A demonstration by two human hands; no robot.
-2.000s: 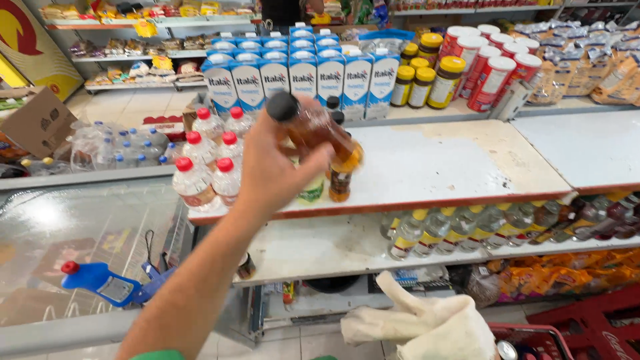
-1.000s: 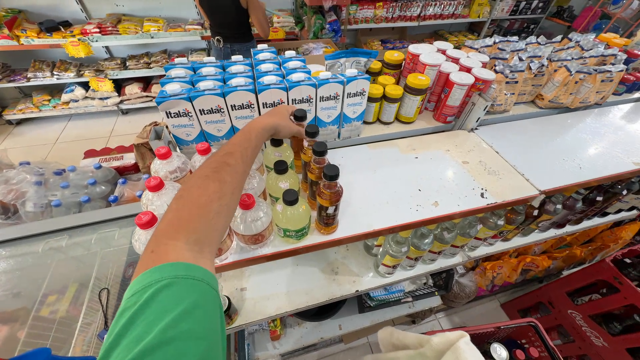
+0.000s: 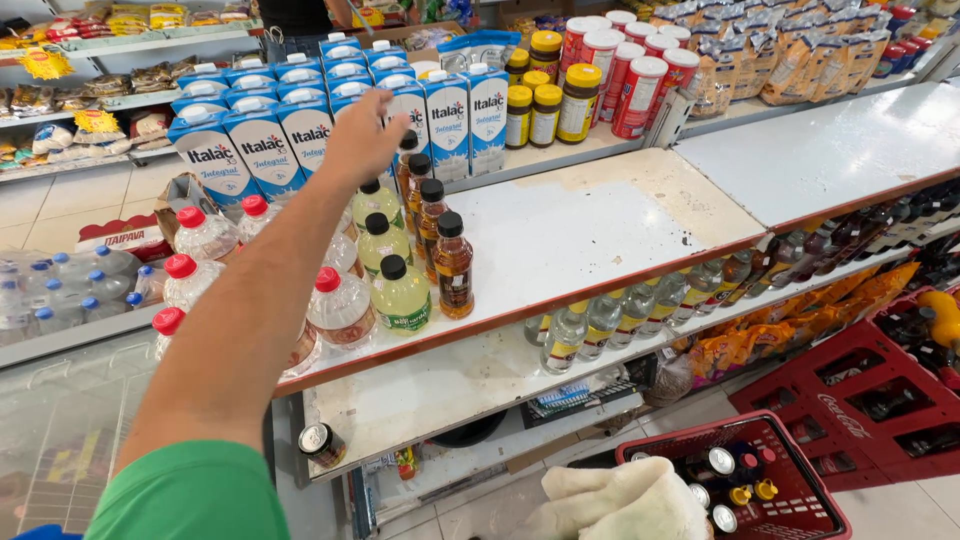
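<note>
My left hand [image 3: 367,142], on an arm with a green sleeve, is over the back of a row of amber bottles [image 3: 454,270] with black caps. Its fingers are apart, in front of the blue and white milk cartons [image 3: 448,124], and it holds nothing. Left of the amber row stand pale green bottles [image 3: 403,300] with black caps, then clear bottles [image 3: 341,311] with red caps, partly hidden by my forearm. A cream cloth [image 3: 622,499] hangs at the bottom edge; my right hand is not visible.
Jars with yellow lids [image 3: 577,105] and red canisters [image 3: 639,97] stand behind the white upper shelf [image 3: 555,217]. Clear bottles [image 3: 564,341] line the lower shelf, where a can [image 3: 322,444] sits at the left. A red basket [image 3: 814,480] and a red crate [image 3: 847,405] are at right.
Two seconds ago my left hand held an amber bottle above the shelf. One second ago it was at the rearmost bottle's cap; now it has let go and is raised behind the row.
</note>
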